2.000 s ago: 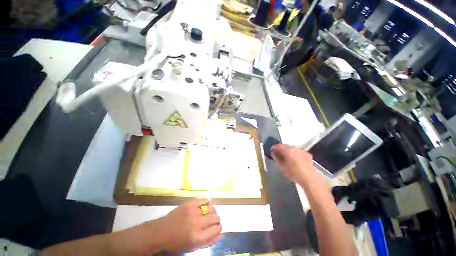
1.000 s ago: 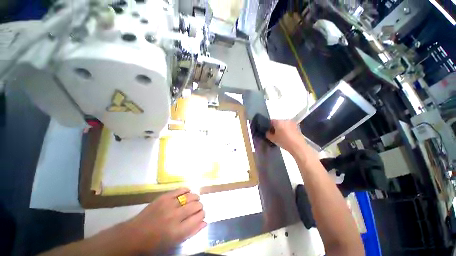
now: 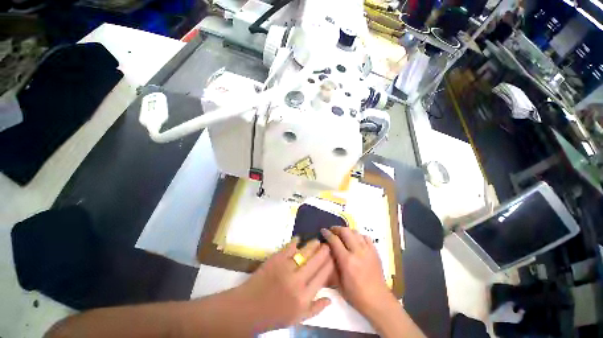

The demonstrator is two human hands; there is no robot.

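A black rounded fabric piece (image 3: 319, 223) lies over the window of the brown-bordered template (image 3: 228, 259), below the white sewing machine head (image 3: 311, 155). My left hand (image 3: 287, 280), with a yellow ring, has its fingertips on the piece's near left edge. My right hand (image 3: 357, 261) has its fingers on the near right part of the piece. Both hands hold the piece at its near side, close together. The fingers hide the piece's near edge and part of the template. The needle area is hidden behind the head.
Black pieces (image 3: 53, 247) lie at left and a black stack (image 3: 423, 223) lies right of the template. A large black fabric pile (image 3: 63, 99) is far left. The control screen (image 3: 522, 228) stands at right. A white curved arm (image 3: 198, 123) juts left from the head. A pale tape roll (image 3: 437, 173) lies at right.
My right hand has moved left from the black stack to the template. A black piece now lies over the window. My left hand has moved forward onto it. The view has shifted.
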